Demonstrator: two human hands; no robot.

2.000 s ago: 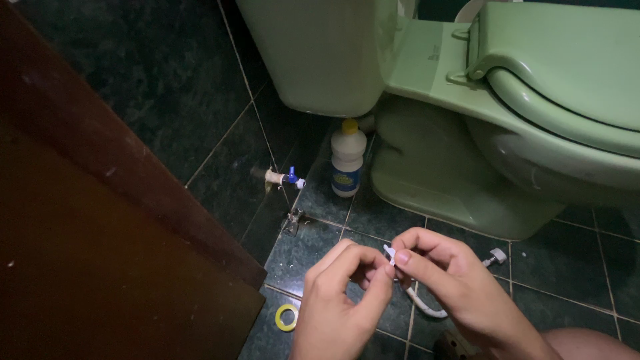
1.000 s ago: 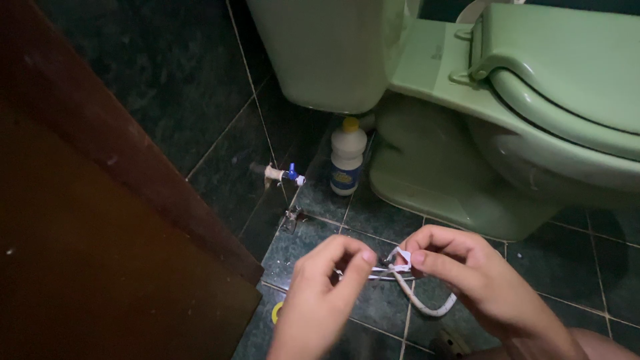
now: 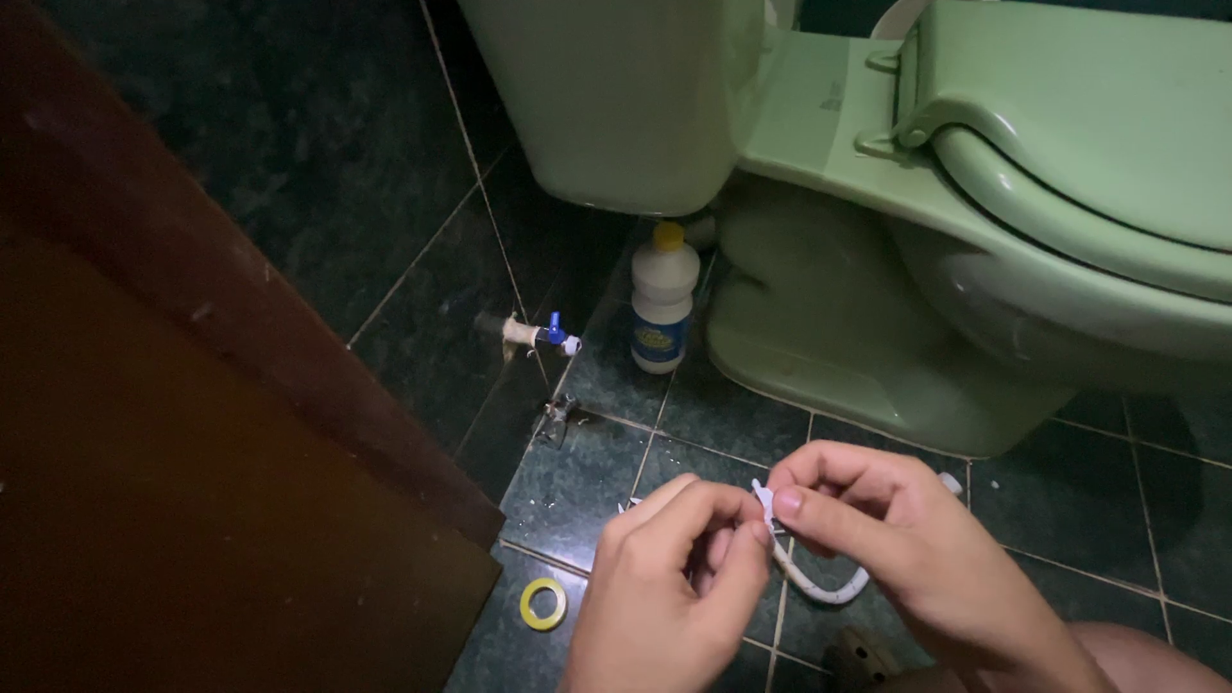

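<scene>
Low in the middle, my left hand (image 3: 679, 577) and my right hand (image 3: 866, 529) meet at a small crumpled scrap of thin white material (image 3: 765, 500), perhaps thread seal tape. The thumb and fingertips of each hand pinch it. Below the scrap, a white flexible hose (image 3: 818, 592) curves over the floor and partly behind my right hand. A yellow tape ring (image 3: 543, 604) lies flat on the tiles left of my left hand. On the wall, a small valve with a blue lever (image 3: 555, 332) sticks out, white material around its pipe and a white outlet end.
A green toilet (image 3: 847, 337) stands at the back right. Beside its base is a white bottle with a yellow cap (image 3: 664, 303). A metal fitting (image 3: 556, 419) lies by the wall corner. A brown wooden door (image 3: 192, 433) fills the left side. A shoe (image 3: 861, 659) shows at the bottom.
One second ago my hands were farther apart, with the white scrap at my right fingertips; now both hands meet at it. More of the yellow ring shows beside my left hand.
</scene>
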